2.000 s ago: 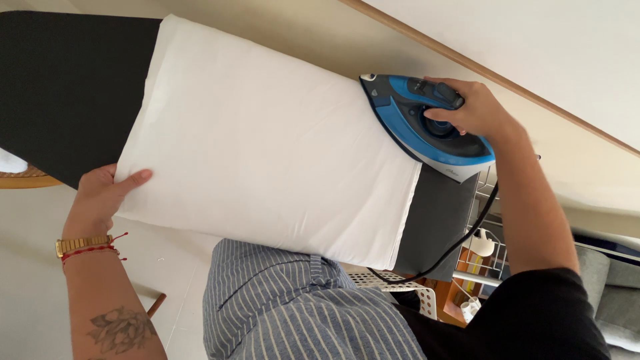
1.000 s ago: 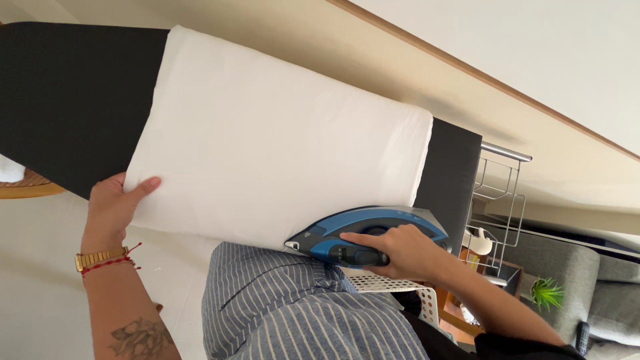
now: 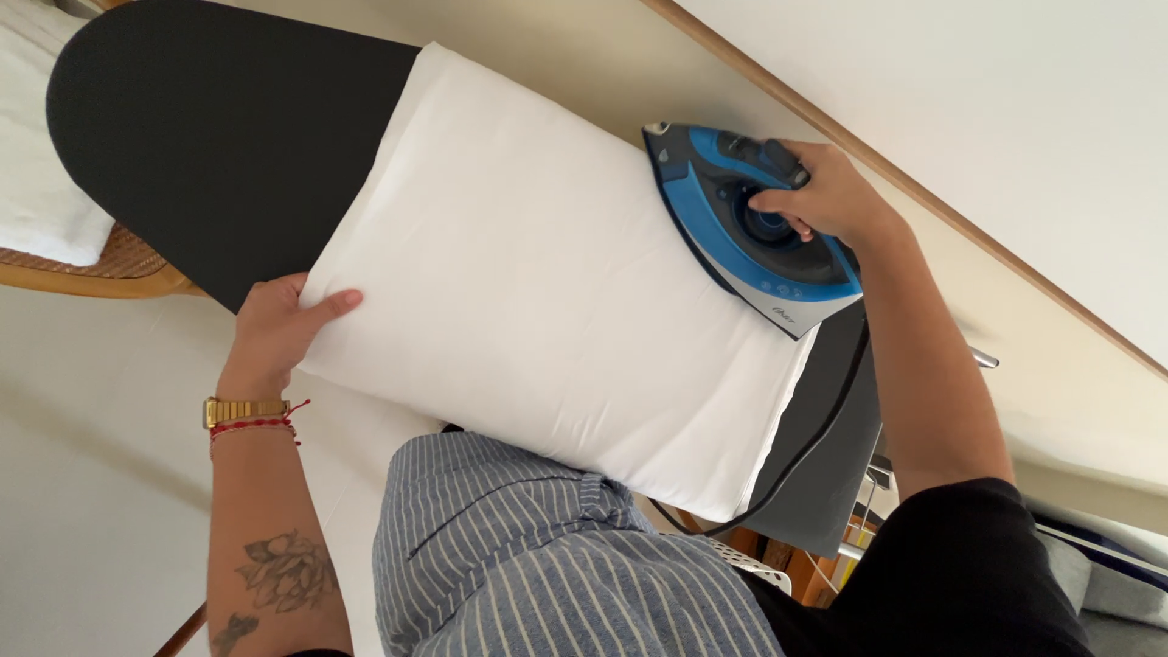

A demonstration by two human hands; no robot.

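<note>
A white cloth (image 3: pixel 547 274) lies flat over a dark ironing board (image 3: pixel 228 137), with faint creases toward its lower right part. My right hand (image 3: pixel 821 196) grips the handle of a blue and grey Oster steam iron (image 3: pixel 721 219), which rests over the cloth's far right edge, its tip pointing up and left. The iron's black cord (image 3: pixel 835 415) runs down across the right end of the board. My left hand (image 3: pixel 292 324) pinches the near left corner of the cloth, thumb on top, fingers hidden beneath.
Along the far side of the board runs a wall with a wooden strip (image 3: pixel 876 164). A chair with a woven seat (image 3: pixel 132 255) holds a folded white cloth (image 3: pixel 46 146) at the left. A white perforated basket (image 3: pixel 753 566) and a metal rack stand below the right end.
The iron in my right hand has moved from the cloth's near edge to its far right edge. My left hand still holds the near left corner.
</note>
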